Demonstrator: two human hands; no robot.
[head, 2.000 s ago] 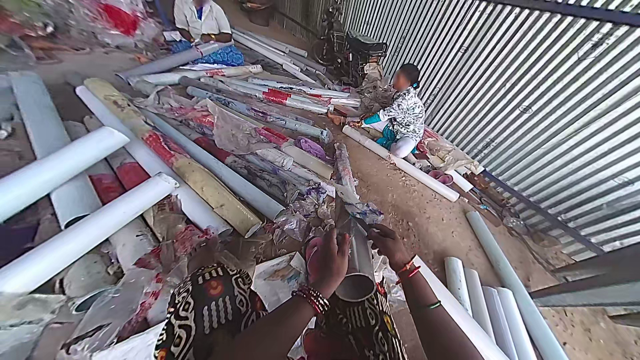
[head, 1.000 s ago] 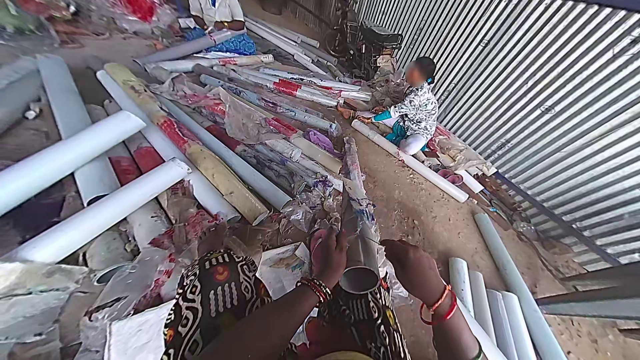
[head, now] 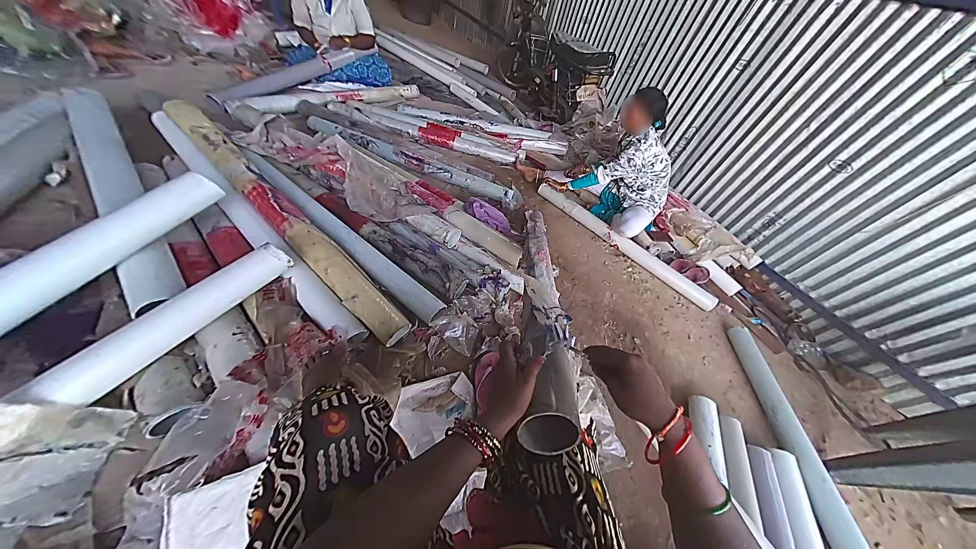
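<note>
A grey pipe (head: pixel 550 396) lies lengthwise in front of me, its near open end over my patterned garment (head: pixel 335 450). Stained plastic wrapping (head: pixel 543 293) covers its far part. My left hand (head: pixel 509 387) rests against the pipe's left side, fingers curled by it; a pinkish thing shows beside that hand, partly hidden. My right hand (head: pixel 627 381) is just right of the pipe, its fingers pinched at a thin thing like a thread or small tool that reaches to the edge of the wrapping. Beaded bangles circle the left wrist, red bangles the right.
Many pipes, some in red-marked plastic, lie at left, such as a yellowish pipe (head: pixel 343 282) and a white pipe (head: pixel 160 328). Short white pipes (head: pixel 751 473) lie at right. One person (head: pixel 637 168) sits beside a long pipe; another (head: pixel 335 30) sits farther back. A corrugated metal wall (head: pixel 801 152) runs along the right.
My right hand was at the pipe's edge two seconds ago; it then moved off to the right and is now beside the pipe's wrapped part. My left hand has stayed at the pipe.
</note>
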